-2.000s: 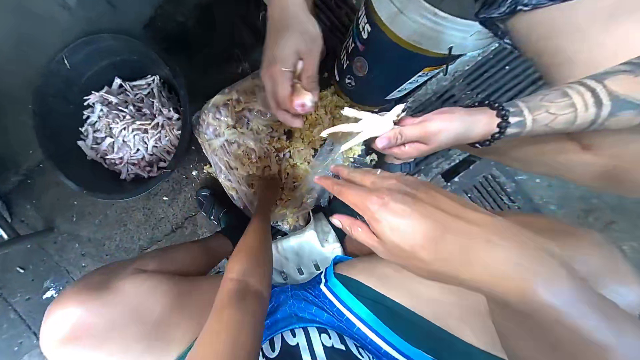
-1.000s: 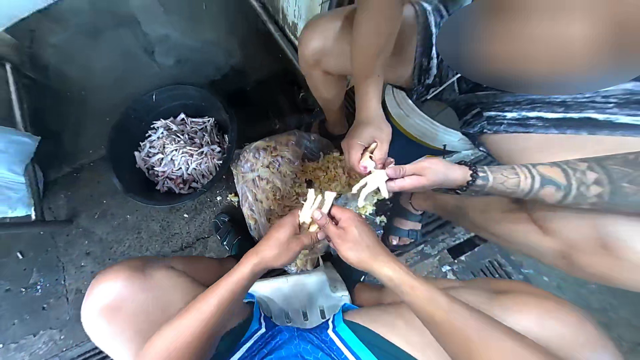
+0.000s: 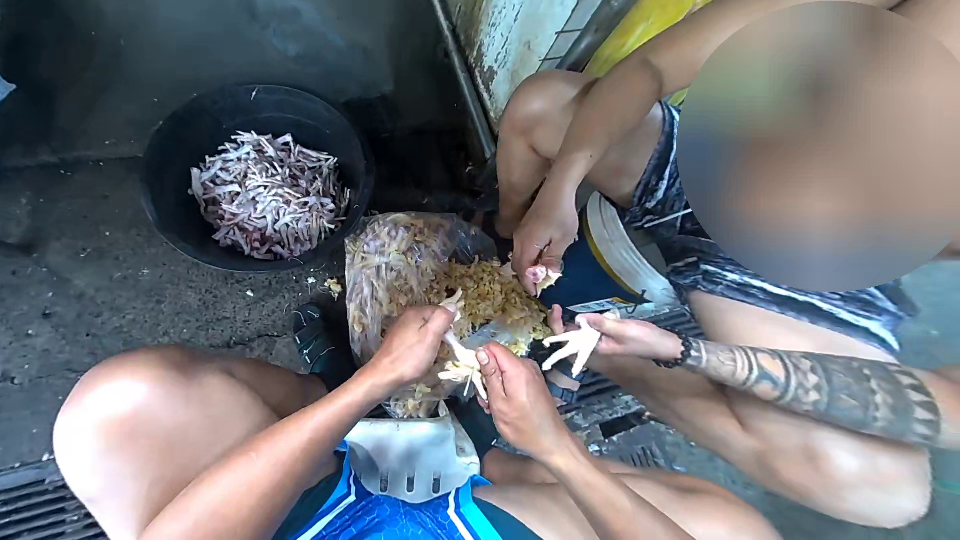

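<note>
My left hand (image 3: 417,339) grips the leg end of a pale chicken foot (image 3: 463,355), and my right hand (image 3: 519,397) pinches it at the toes. Beneath them lies a clear plastic bag (image 3: 384,259) of chicken feet, with a heap of yellowish peeled skins (image 3: 491,295) on its right part. Across from me a co-worker's one hand (image 3: 550,229) holds a pinkish piece, and the other hand (image 3: 637,337), below a tattooed forearm, holds a whitish chicken foot (image 3: 576,345) close to my right hand. A black round tub (image 3: 169,176) at the left holds many pale chicken feet (image 3: 270,196).
A blue bucket with a white rim (image 3: 619,251) stands beside the co-worker's legs. The front of a pale plastic seat (image 3: 412,454) shows between my thighs. Metal drain grates (image 3: 41,502) lie in the floor, and a pipe (image 3: 465,79) runs along the wall at the top.
Two seconds ago my hands were apart; one second ago they were together at pale pieces. Now they hold one foot stretched between them. The view has shifted.
</note>
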